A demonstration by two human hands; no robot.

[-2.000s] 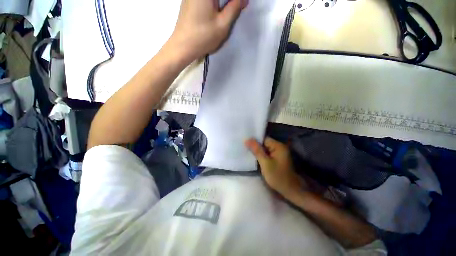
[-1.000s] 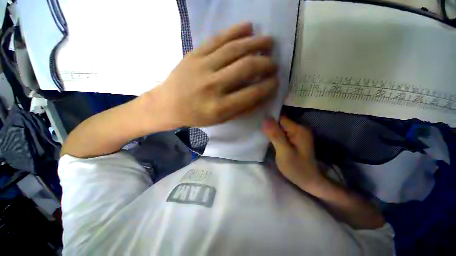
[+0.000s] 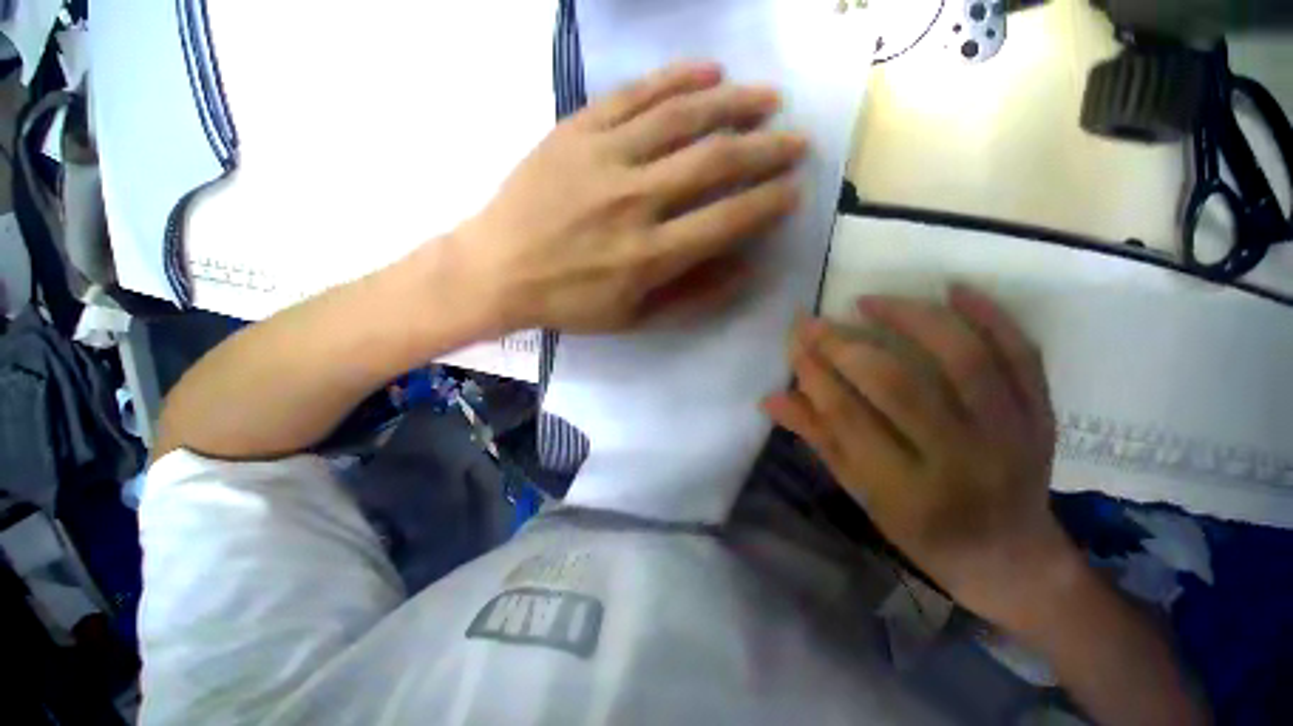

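A long white piece [image 3: 667,411] lies over a dark-and-white patterned fabric panel [image 3: 563,440], whose striped edge shows along its left side. Both run from the machine table down to my lap. My left hand [image 3: 645,206] lies flat on the white piece with fingers a little spread, slightly blurred. My right hand [image 3: 922,411] is at the right edge of the piece, thumb and fingertips near that edge, blurred. I cannot tell whether it pinches the cloth. The upper end of the piece runs out of the picture.
The machine's dark ridged knob [image 3: 1139,92] and needle plate [image 3: 978,29] show at upper right. Black-handled scissors [image 3: 1236,213] lie right of them. A panel with striped curved edge [image 3: 199,85] lies at left. Ruler marks [image 3: 1134,443] line the table's front edge. Mixed cloth [image 3: 64,397] hangs at far left.
My left hand has come down from the upper part of the piece to lie flat on it. My right hand has moved up and right from the lower edge. The machine knob has come into view.
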